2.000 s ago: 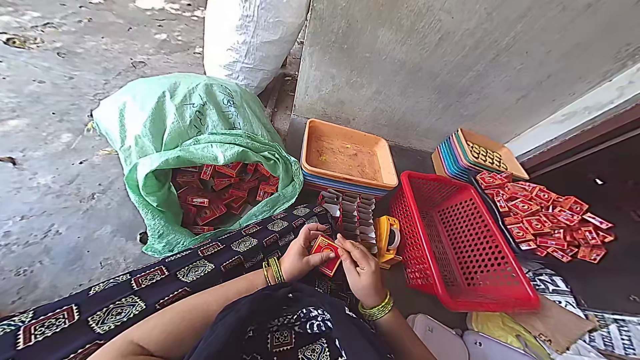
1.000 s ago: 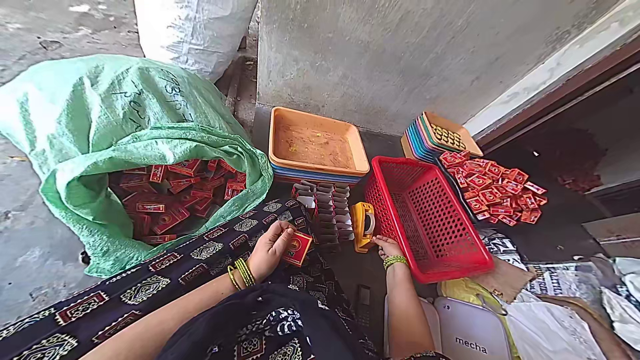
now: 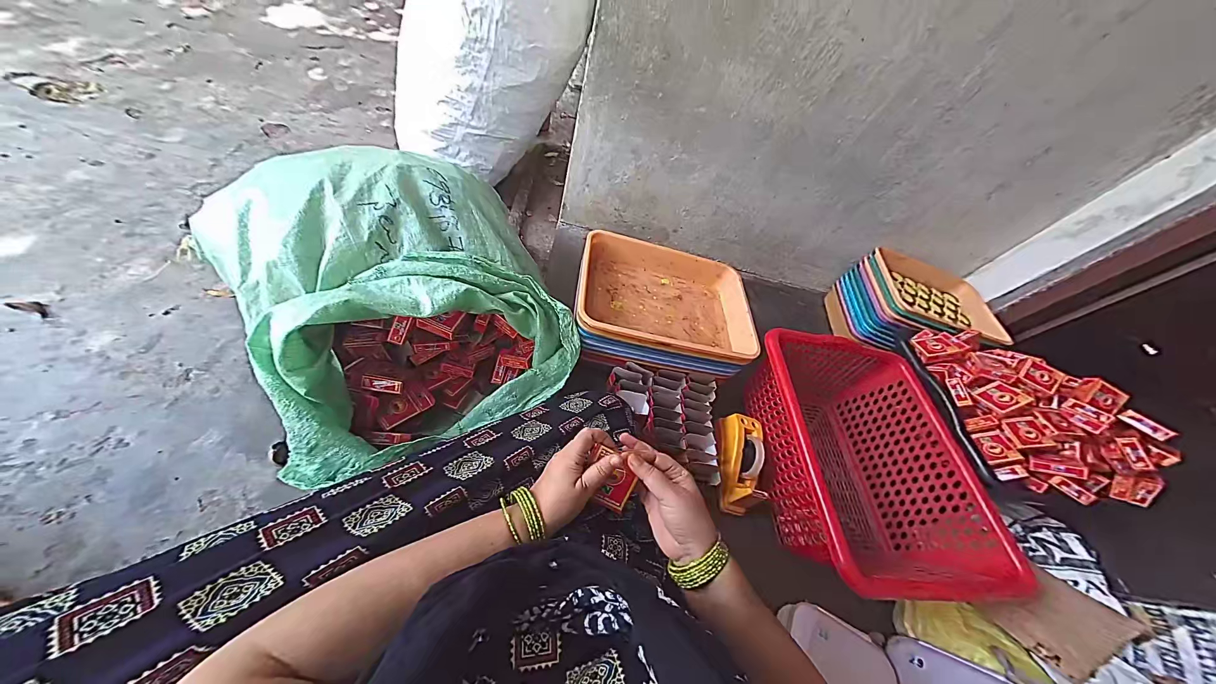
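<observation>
A small red printed cardboard box (image 3: 616,483) is held over my lap. My left hand (image 3: 573,480) grips it from the left, and the fingers of my right hand (image 3: 670,499) meet at its upper edge. Whether those right fingers hold a piece of tape is too small to tell. Just beyond my hands stand rows of open small boxes (image 3: 670,418). A yellow tape dispenser (image 3: 739,464) with a roll in it is to the right of them, beside an empty red perforated plastic basket (image 3: 912,475).
A green woven sack (image 3: 351,228) of red boxes lies open at left, a white sack (image 3: 489,76) behind it. Stacked trays (image 3: 665,294) stand by the wall. Another tray stack (image 3: 912,294) and a pile of red boxes (image 3: 1054,418) are at right.
One second ago my right hand was at the yellow tape dispenser; now it is back at the small red box in my left hand. The view has swung left.
</observation>
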